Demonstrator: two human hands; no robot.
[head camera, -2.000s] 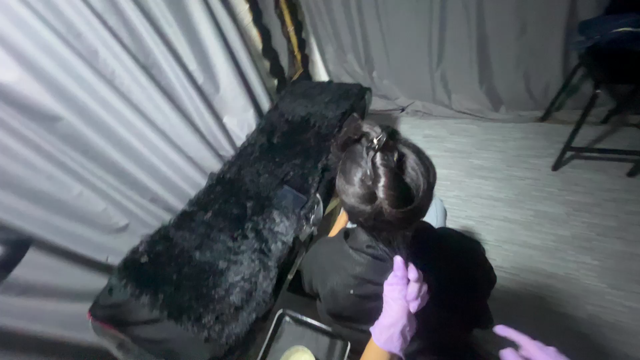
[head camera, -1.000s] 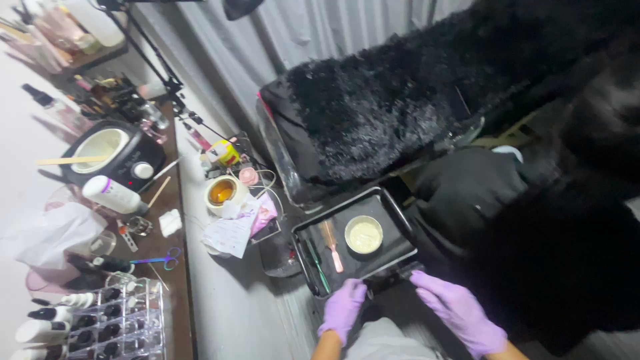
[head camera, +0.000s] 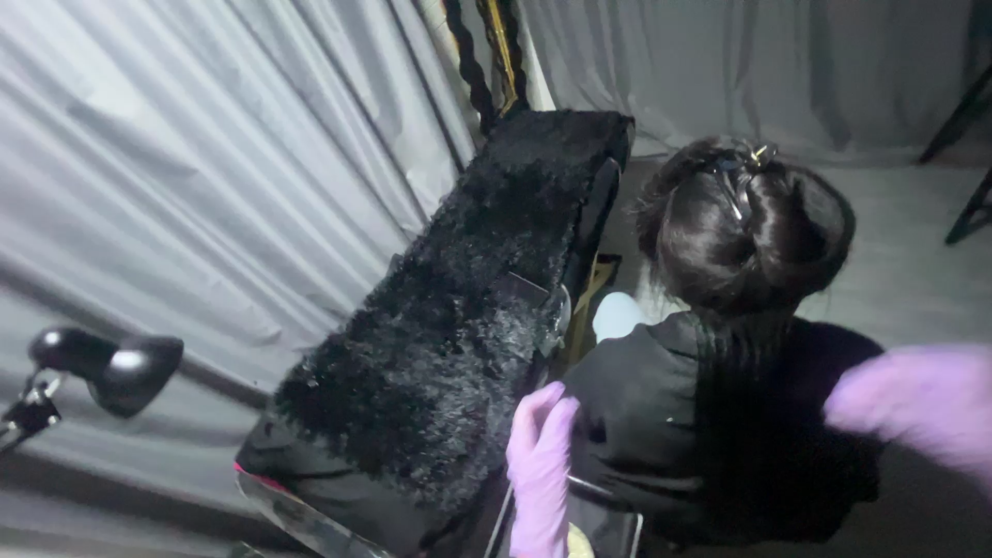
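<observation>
A seated person with dark hair (head camera: 744, 248) faces away. The hair is parted and gathered up with a metal clip (head camera: 759, 157) at the crown, and a loose length hangs over the black top (head camera: 643, 387). My left hand (head camera: 540, 469), in a purple glove, is beside the person's back, over the black tray (head camera: 637, 535); its fingers are slightly apart, with nothing visible between them. It partly hides pale cream (head camera: 580, 542) on the tray. My right hand (head camera: 918, 407), also gloved, is motion-blurred to the right of the person's shoulder; whether it holds anything cannot be told.
A long bed with a black furry cover (head camera: 465, 333) stands left of the person, along grey curtains (head camera: 232, 155). A dark flat object (head camera: 529, 285) lies on it. A black lamp head (head camera: 132, 376) is at the left. Dark legs of furniture (head camera: 969, 205) show at the right edge.
The view has swung from the tray and side table back to the person's head. Two seconds ago my left hand was at the hair below the head; now it is lower left, over the tray.
</observation>
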